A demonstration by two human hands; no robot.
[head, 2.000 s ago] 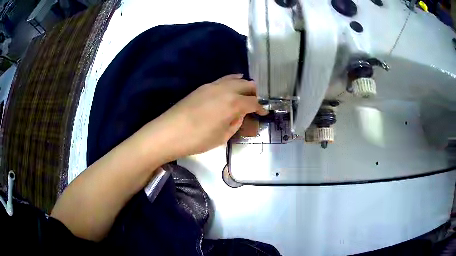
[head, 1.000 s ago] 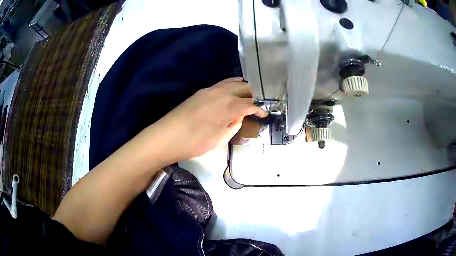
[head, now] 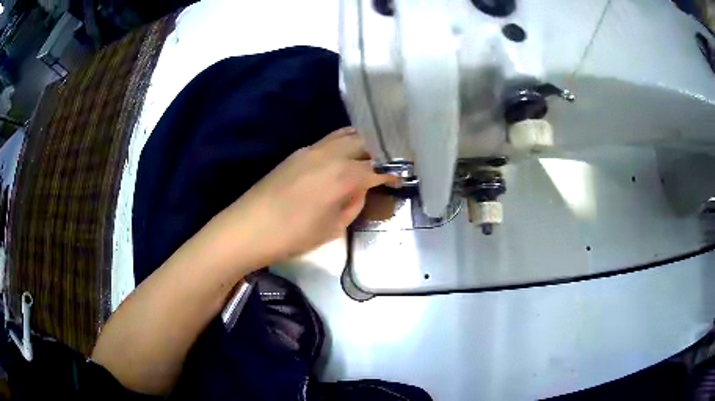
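Observation:
A dark navy garment point(head: 227, 133) lies bunched left of the machine head and runs down to the bottom edge, with a lining fold and pale stitch lines there. My left hand point(head: 317, 196) reaches in from the lower left, its fingertips on a narrow dark edge of the cloth beside the presser foot point(head: 401, 174). The machine head hides some fingers and most of the needle area. A brown patch shows under the hand; I cannot tell what it is. A small whitish strip point(head: 237, 304) shows on the garment below my wrist. My right hand is out of the picture.
The white machine head point(head: 423, 94) fills the upper middle. Tension knobs point(head: 486, 211) stand right of the foot. The dark bed outline point(head: 470, 291) curves across the white table. Brown plaid cloth point(head: 74, 180) covers the left end, with a white hook-like piece point(head: 27, 325) near it.
The machine head and knobs appear further left in the picture, as the view has shifted. My left hand keeps its place at the foot. The lining fold below my wrist has changed shape slightly.

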